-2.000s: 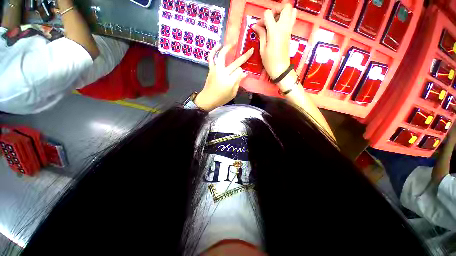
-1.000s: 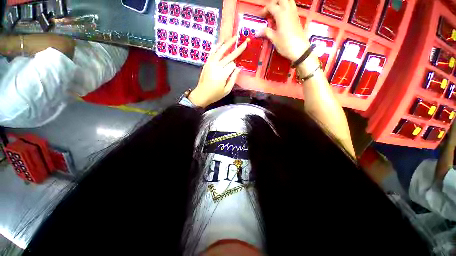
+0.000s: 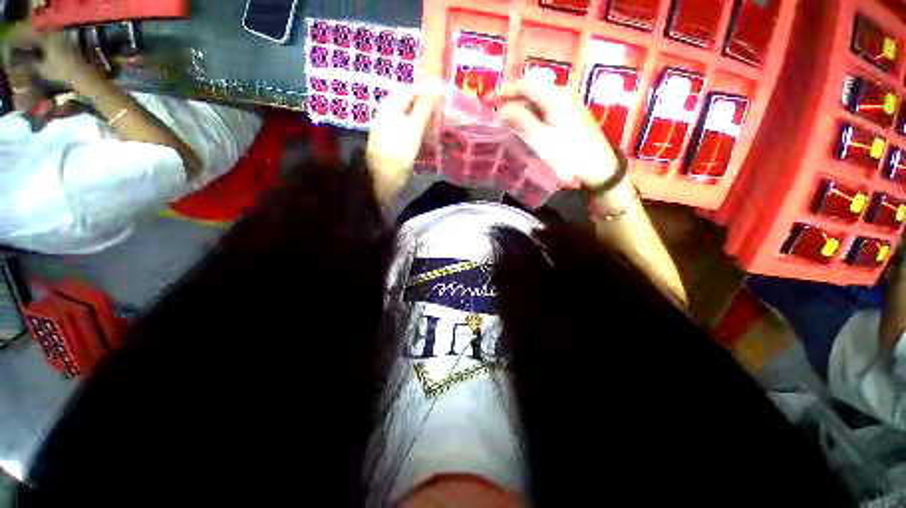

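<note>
A clear pinkish sheet (image 3: pixel 487 154) with faint rows of marks hangs between my two hands, over the near left edge of the coral-red work tray (image 3: pixel 571 40). My left hand (image 3: pixel 401 134) holds its left side, fingers blurred. My right hand (image 3: pixel 558 124), with a dark bracelet, holds its upper right part. Behind the sheet a glossy red back cover (image 3: pixel 479 62) lies in the tray's left pocket, with a pale upper patch. More red covers, such as one in the front row (image 3: pixel 672 117), lie in the other pockets.
A white sheet with rows of dark-and-red pieces (image 3: pixel 343 62) lies left of the tray. A smartphone (image 3: pixel 269 18) lies beyond it. A neighbouring tray (image 3: pixel 770 213) with yellow-tabbed parts stands right. A co-worker's arm (image 3: pixel 129 114) is at left, another person's sleeve (image 3: pixel 862 347) at right.
Both hands have come off the red cover in the left pocket. A pinkish clear sheet is now held between them, near the tray's front edge. The view has shifted slightly.
</note>
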